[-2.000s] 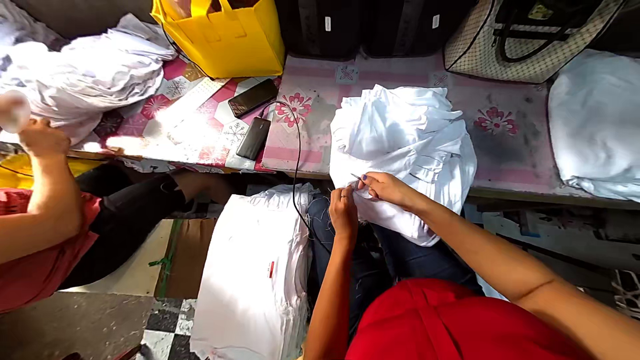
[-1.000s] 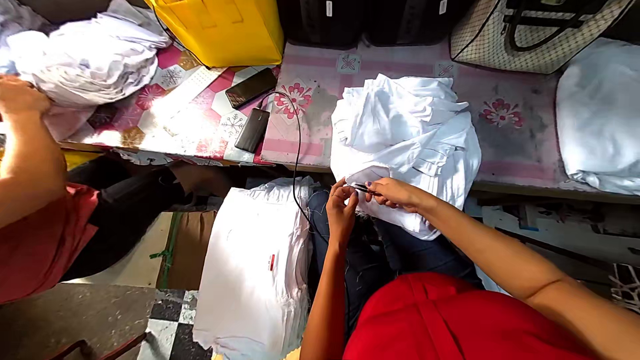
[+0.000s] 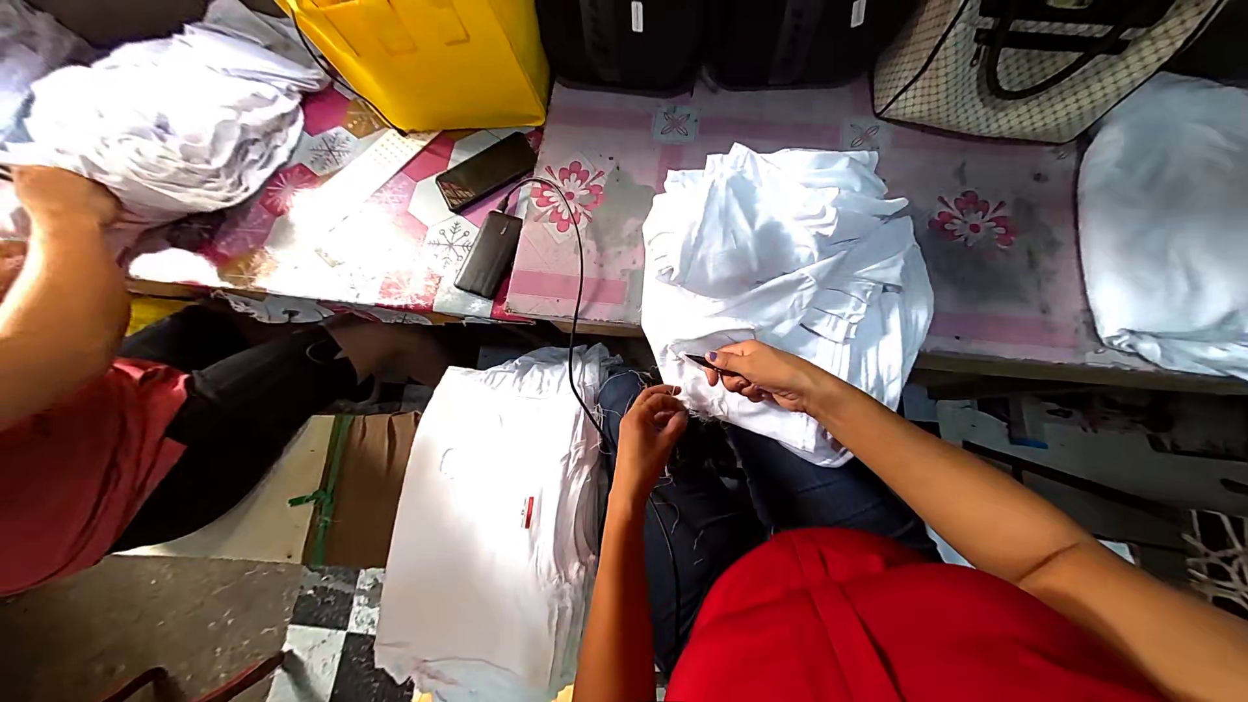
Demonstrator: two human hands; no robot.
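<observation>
A heaped pile of white fabric garments point(image 3: 780, 253) lies on the table edge and hangs over my lap. My right hand point(image 3: 765, 375) rests at its lower front, closed around a small dark pointed tool point(image 3: 704, 364), perhaps thread snips, tip toward the left. Just left and a little lower is my left hand point(image 3: 655, 419), its fingers curled near the cloth's edge by loose threads; whether it pinches a thread cannot be made out. Left of my legs stands a stack of white garments point(image 3: 478, 507) with a small red and white tag.
The table point(image 3: 604, 283) holds a phone point(image 3: 486, 173), a power bank point(image 3: 489, 255) with a black cable dropping to my lap, a yellow bag point(image 3: 439, 68), a checked bag point(image 3: 975, 88) and a white bundle point(image 3: 1165, 224). A co-worker's arm point(image 3: 58, 263) reaches to another white pile point(image 3: 175, 117).
My hands, close together on the cloth before, are now apart, with the left one lower. The dark tool shows more clearly in my right hand. The co-worker's hand has moved from its raised place.
</observation>
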